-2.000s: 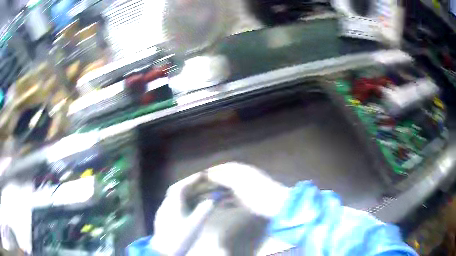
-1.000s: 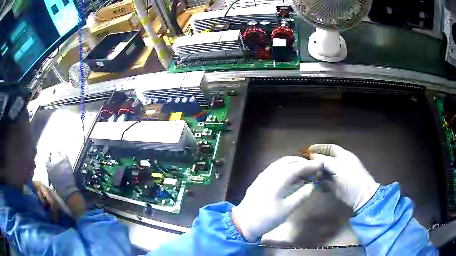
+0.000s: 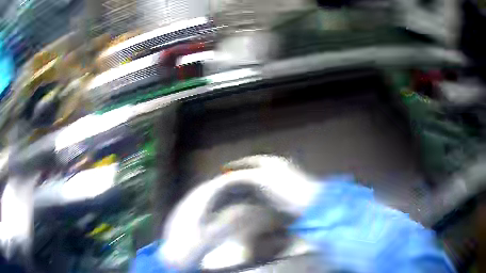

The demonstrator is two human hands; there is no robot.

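The frame is heavily blurred. My left hand (image 3: 189, 218), in a white glove, is at the bottom centre-left. My right hand (image 3: 285, 178), also gloved, reaches in from the right with a blue sleeve behind it. Their fingertips meet in front of me, over the grey conveyor bed. A small orange piece (image 3: 228, 170) shows as a smear at the meeting fingertips, seemingly in my right fingers. Its shape is lost in the blur, and I cannot tell whether my left fingers hold anything.
A power board (image 3: 141, 176) in a dark carrier is at the left, with a pale heatsink (image 3: 88, 184). Another board (image 3: 439, 125) is at the right. A metal rail (image 3: 346, 59) runs behind the bed. A spare board (image 3: 144, 96) with red coils lies beyond it.
Against one second ago, the view has swung and tilted, so both hands now show further left. The right-hand board has come further into view. My hands are still together.
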